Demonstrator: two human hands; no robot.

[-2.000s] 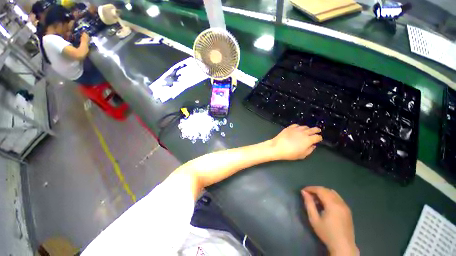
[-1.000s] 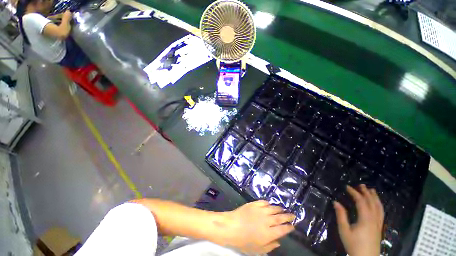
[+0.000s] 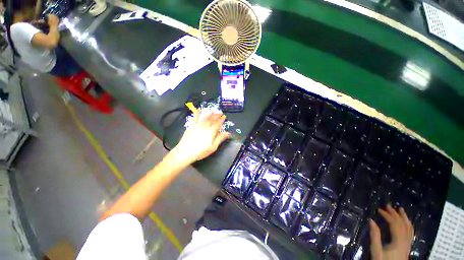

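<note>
A large shiny black tray (image 3: 325, 167) with rows of rectangular pockets lies on the dark green bench. My left hand (image 3: 203, 134) is over the loose pile of small white clips (image 3: 209, 109), left of the tray, fingers on the pile and partly hiding it. Whether it holds a clip cannot be told. My right hand (image 3: 394, 231) rests at the lower right part of the tray, thumb and fingers apart, cut off by the bottom edge, with nothing seen in it.
A phone (image 3: 232, 89) stands before a beige fan (image 3: 230, 33). White paper sheets (image 3: 173, 66) lie left of the fan. A black cable (image 3: 164, 119) loops beside the pile. A white marked sheet (image 3: 450, 238) is at right. A person (image 3: 35, 45) sits at far left by a red stool (image 3: 84, 91).
The tray has come nearer over the last two seconds. My left hand has left the tray's front edge and moved to the clip pile. My right hand has moved slightly right and down.
</note>
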